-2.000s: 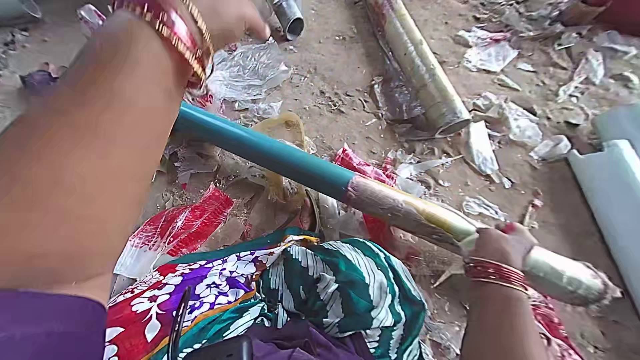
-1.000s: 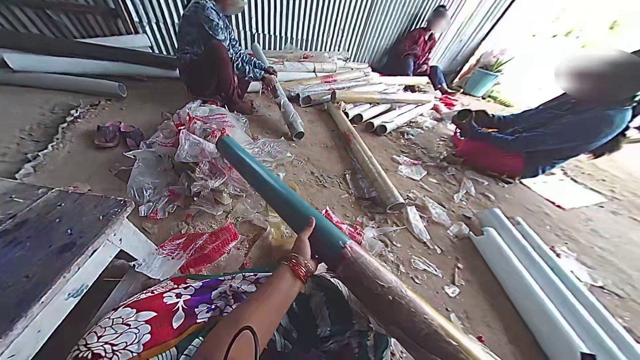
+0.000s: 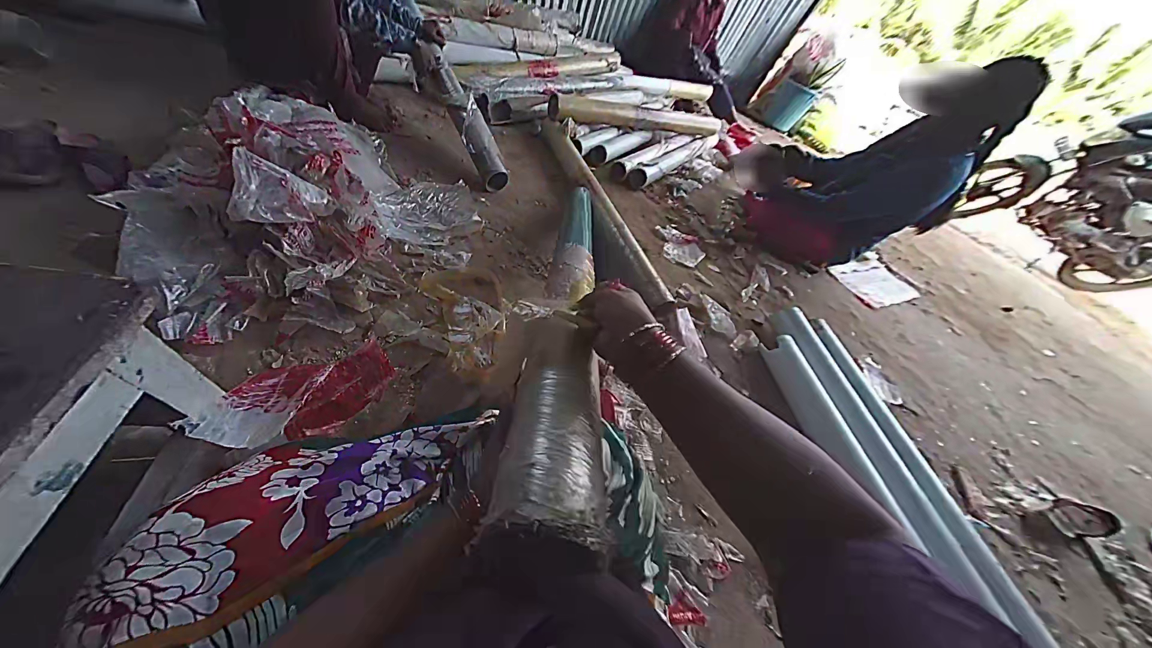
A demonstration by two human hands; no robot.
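A long tube (image 3: 558,432) wrapped in clear plastic film points away from me over my lap, its open near end close to my body. Its far part (image 3: 576,220) is teal. My right hand (image 3: 616,324), with bangles at the wrist, is closed at the tube's right side on a strip of plastic film (image 3: 535,309) that stretches leftward across the tube. My left forearm (image 3: 387,567) reaches up along the tube's left side; the left hand is dark and mostly hidden by the tube, so its grip cannot be seen.
Crumpled plastic film (image 3: 279,198) is heaped at left, near a white-legged table (image 3: 72,459). Wrapped tubes (image 3: 648,112) are stacked at the back. Pale half-round channels (image 3: 864,450) lie at right. Three people sit around, one person (image 3: 864,189) at right; a motorcycle (image 3: 1098,207) stands beyond.
The tube has swung from a slant to pointing straight away from me. My right hand, out of view one second ago, now grips film on it. My left hand has left the teal part.
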